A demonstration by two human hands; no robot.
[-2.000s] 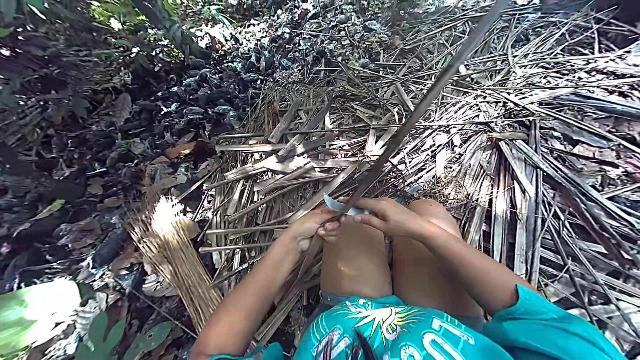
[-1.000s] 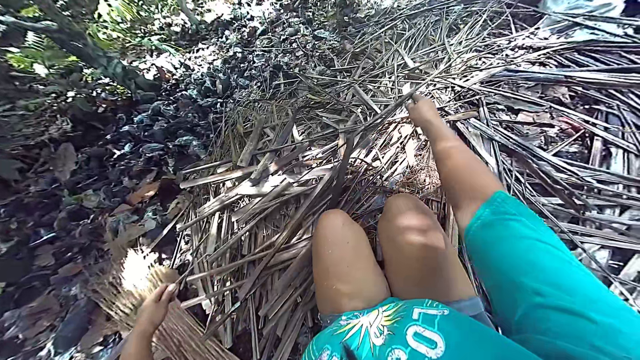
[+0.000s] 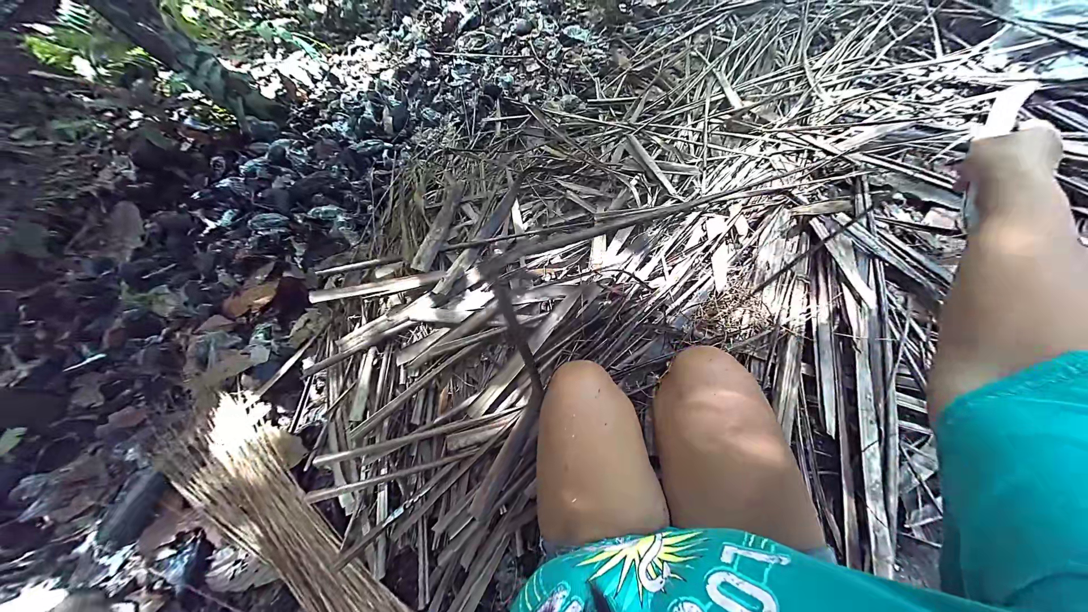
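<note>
My right hand (image 3: 1016, 161) is stretched out at the upper right, its fingers closed around a pale, flat, blade-like piece (image 3: 1009, 109); whether it is a knife cannot be told. A long, dark, dry palm leaf strip (image 3: 612, 223) runs from near this hand leftward across the view and bends down by my knees. Whether the hand grips its end is unclear. My left hand is out of view. At the lower left lies a bundle of thin palm leaf ribs (image 3: 280, 510), its pale cut ends pointing up and left.
Dry palm leaf strips (image 3: 416, 340) lie in a heap before my bare knees and off to the right. Dark husks or shells and fallen leaves (image 3: 280, 191) cover the ground at left. A trunk or thick branch (image 3: 191, 64) stands at the upper left, beside green plants.
Both hands were together on a dark leaf strip above my knees. They then parted, the left to the rib bundle and now out of view, the right far out to the right.
</note>
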